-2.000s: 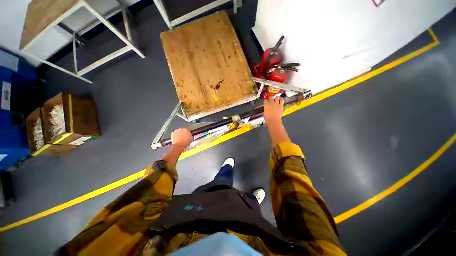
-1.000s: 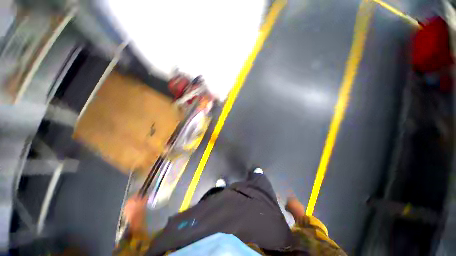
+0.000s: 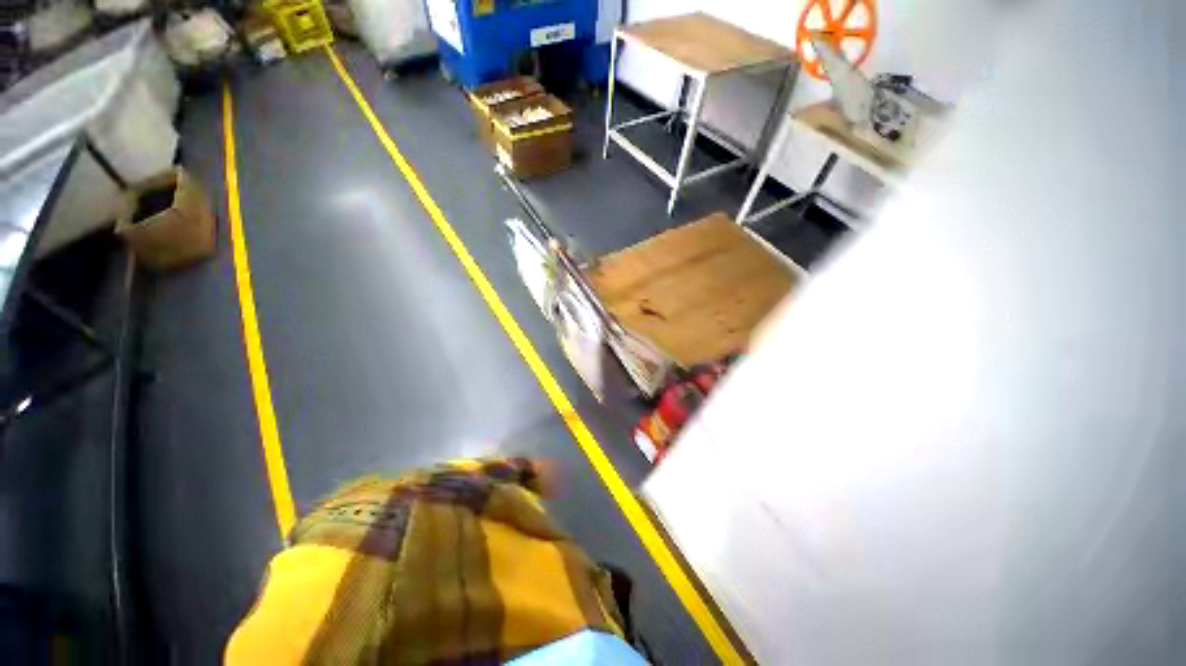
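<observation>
The trolley's flat wooden deck [image 3: 702, 289] stands beside the wall, right of centre. Its push handle [image 3: 572, 276] rises on the aisle side, with papers and plastic hanging on it. No hand touches the handle. My left arm, in a yellow-and-brown plaid sleeve, crosses the bottom of the picture. Only a small blurred part of my left hand [image 3: 541, 476] shows past the cuff, so its fingers cannot be made out. My right hand is out of the picture.
Red fire extinguishers [image 3: 679, 409] stand between trolley and white wall [image 3: 936, 455]. Two open cartons [image 3: 533, 143] stand near a blue bin [image 3: 533, 37]. Legged tables [image 3: 702, 42] stand behind the trolley. Another carton [image 3: 169, 224] stands left of the yellow-lined aisle.
Both hands have left the trolley handle. The view has swung round, so the aisle now runs up the left and the trolley stands farther off to the right. My right hand has left the picture.
</observation>
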